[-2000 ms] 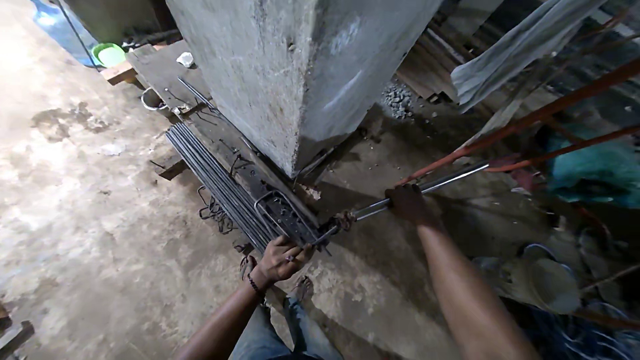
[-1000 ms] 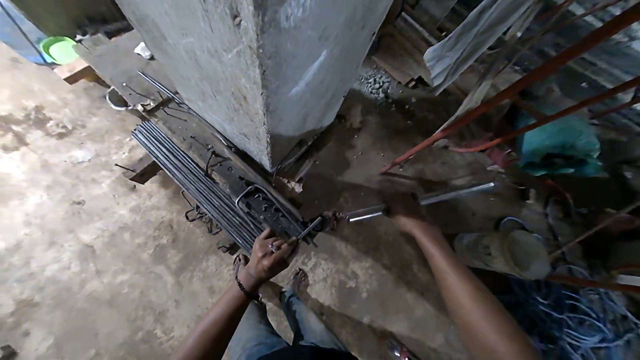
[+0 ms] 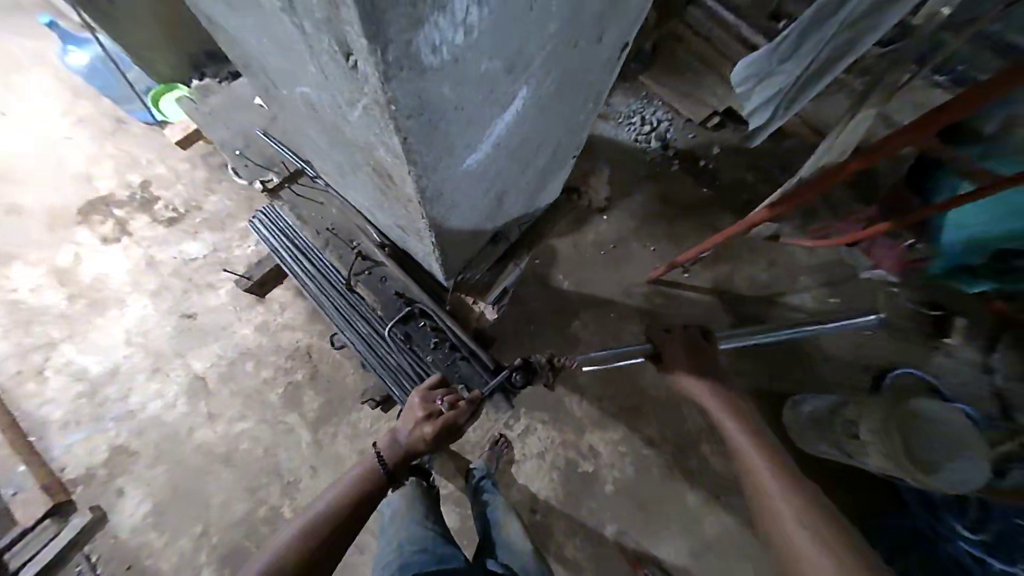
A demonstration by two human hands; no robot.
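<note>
My left hand (image 3: 438,414), with a ring and a dark beaded bracelet at the wrist, grips a thin metal bar (image 3: 498,382) at the near end of a wooden board. My right hand (image 3: 686,350) is closed around a long shiny metal pipe (image 3: 788,332). The pipe's left end meets a dark, rusty fitting (image 3: 547,371) by the board's corner, where the thin bar also ends. A bundle of steel rods (image 3: 328,296) lies along the board, left of a bent rod (image 3: 398,314) and a dark plate with pegs (image 3: 438,340).
A concrete column (image 3: 400,144) stands just behind the board. Orange metal bars (image 3: 744,226) slant down at the right, above a dirty bucket (image 3: 932,444). Gravel (image 3: 646,124) lies behind the column's right side. A wooden piece (image 3: 60,540) is at the lower left.
The pipe in my right hand has shifted somewhat relative to the board since the oldest frame; its far end now lies clear of the orange bars. Both hands keep their holds.
</note>
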